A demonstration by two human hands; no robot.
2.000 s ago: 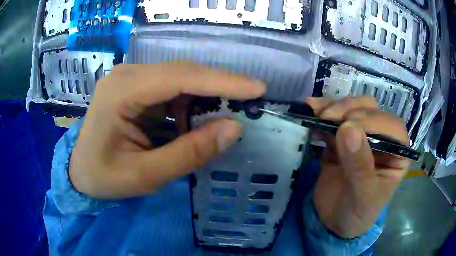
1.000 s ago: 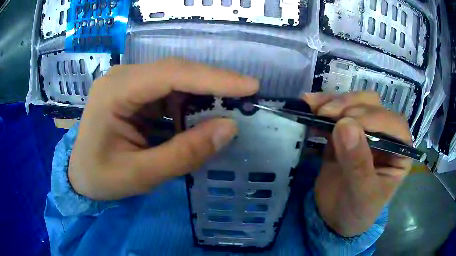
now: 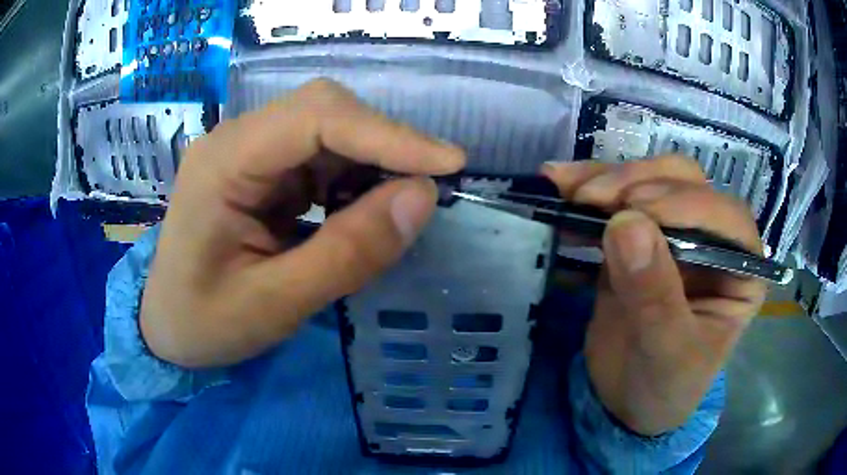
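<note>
A phone middle frame (image 3: 446, 269), silver with black edges and rows of slots, stands tilted in front of my blue smock. My left hand (image 3: 279, 232) grips its top left corner, with the thumb on the face and the index finger along the top edge. My right hand (image 3: 669, 269) holds dark tweezers (image 3: 687, 250) and also touches the frame's top right corner. The tweezer tip is at the frame's top edge beside my left thumb. A dark spot shows at the tip; my thumb partly hides it, and I cannot tell if a ring is there.
Beyond my hands lies a tray (image 3: 399, 102) with a ribbed empty pocket and other frames (image 3: 692, 153) in its pockets. A blue liner sheet (image 3: 176, 51) with dark rings lies over the frames at the upper left. A blue bin (image 3: 46, 343) is at the left.
My left thumb has moved up to the frame's top edge beside the tweezer tip and now covers part of the round dark area. The held frame has shifted slightly left.
</note>
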